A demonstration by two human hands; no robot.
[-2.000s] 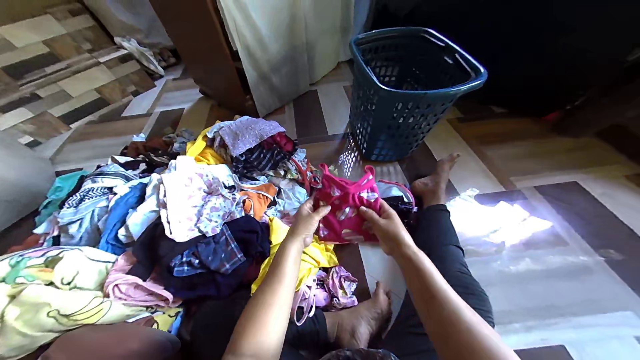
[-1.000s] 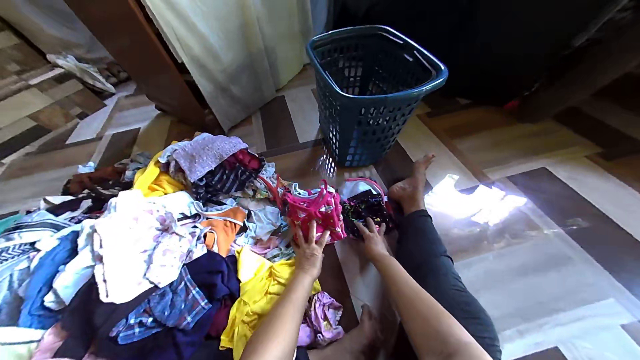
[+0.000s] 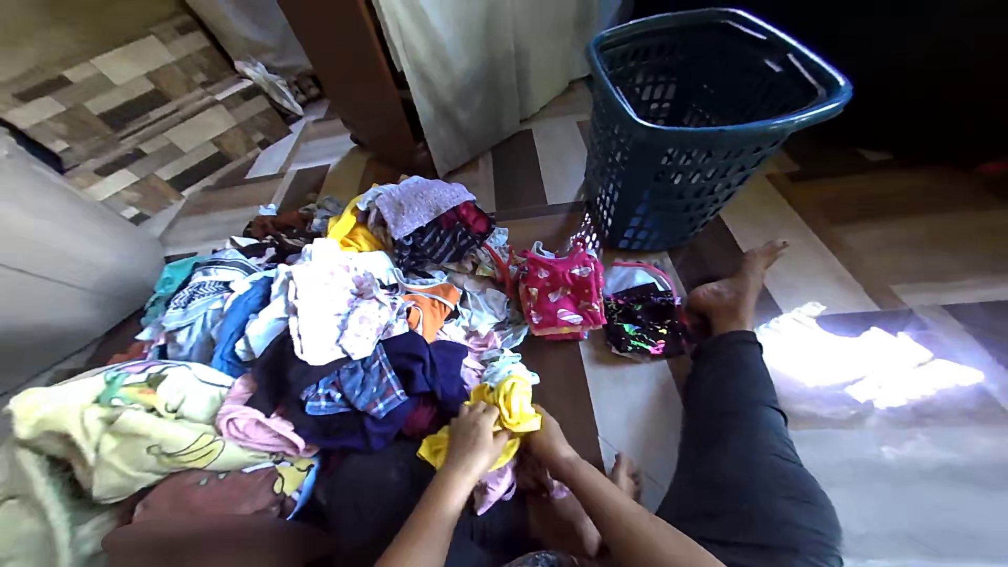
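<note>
My left hand (image 3: pixel 477 438) grips a yellow garment (image 3: pixel 513 403) at the near right edge of a large clothes pile (image 3: pixel 339 303). My right hand (image 3: pixel 546 442) is at the same garment's right side; its fingers are partly hidden, so its hold is unclear. Beyond my hands, a folded pink garment with a light print (image 3: pixel 561 293) lies on the floor. Close to its right is a folded black garment with colourful marks (image 3: pixel 646 321), with white, pink-edged cloth behind it.
A dark plastic laundry basket (image 3: pixel 717 130) stands upright on the patterned floor beyond the folded garments. My outstretched leg (image 3: pixel 740 441) lies to the right. A light curtain (image 3: pixel 480 79) hangs beside a brown wooden post (image 3: pixel 350 79) at the back. A bright sunlit patch lies farther right.
Both hands have left the pink garment, which I held up two seconds ago and which now lies beside the black one. They have come nearer to my body, to the yellow garment.
</note>
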